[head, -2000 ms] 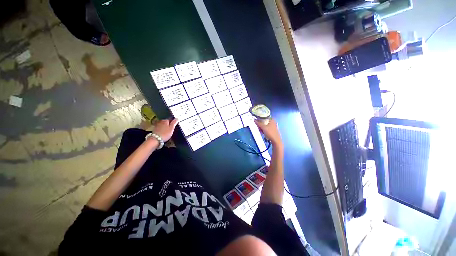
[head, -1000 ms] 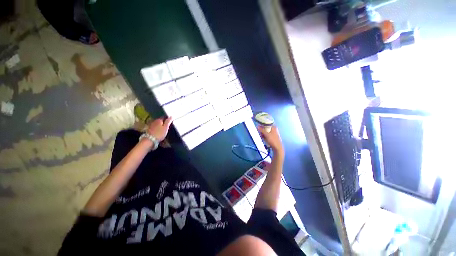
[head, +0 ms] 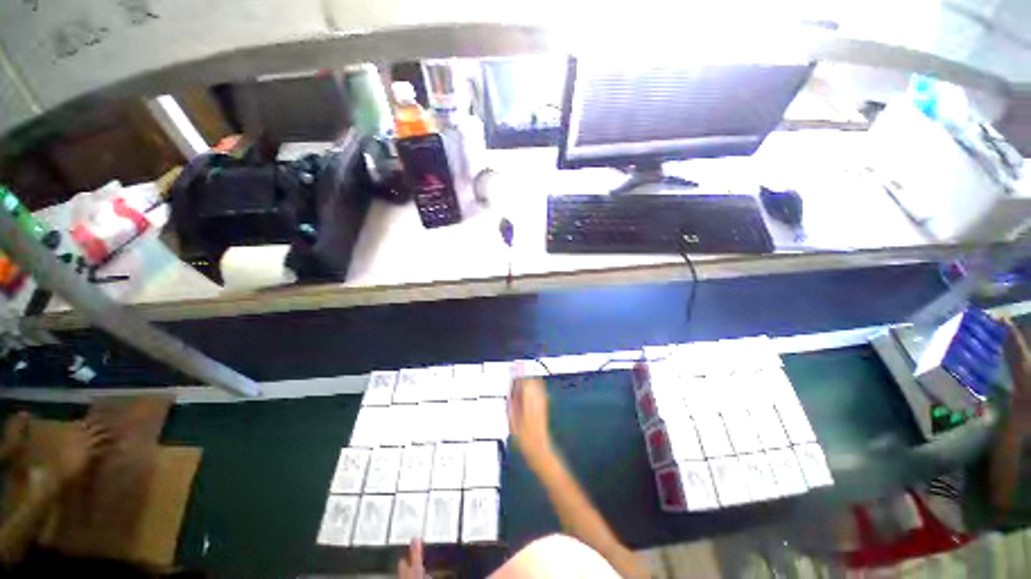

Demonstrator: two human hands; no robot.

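A block of small product boxes (head: 416,466), white label sides up in a tight grid, lies on the green surface (head: 271,452). My right hand (head: 528,416) is against the block's right side; whether it holds a scanner cannot be told. Only the fingers of my left hand (head: 414,561) show at the block's near edge; the rest is cut off. A second block of boxes (head: 741,435) lies to the right, with red printed faces on its left side. A thin black cable (head: 691,296) hangs from the desk edge towards the far side of the blocks.
The raised desk holds a keyboard (head: 656,223), mouse (head: 781,205), monitor (head: 684,113), black handheld terminal (head: 430,181) and label printer (head: 254,209). Another person's hand (head: 45,458) is by brown cardboard (head: 136,481) at left. At right, another person's arm is near blue boxes (head: 964,353) on a scale (head: 918,379).
The view has turned towards the desk, now bringing in both neighbours' work areas. The scanner seen earlier in my right hand is no longer clearly visible. My right hand is now against the block's side.
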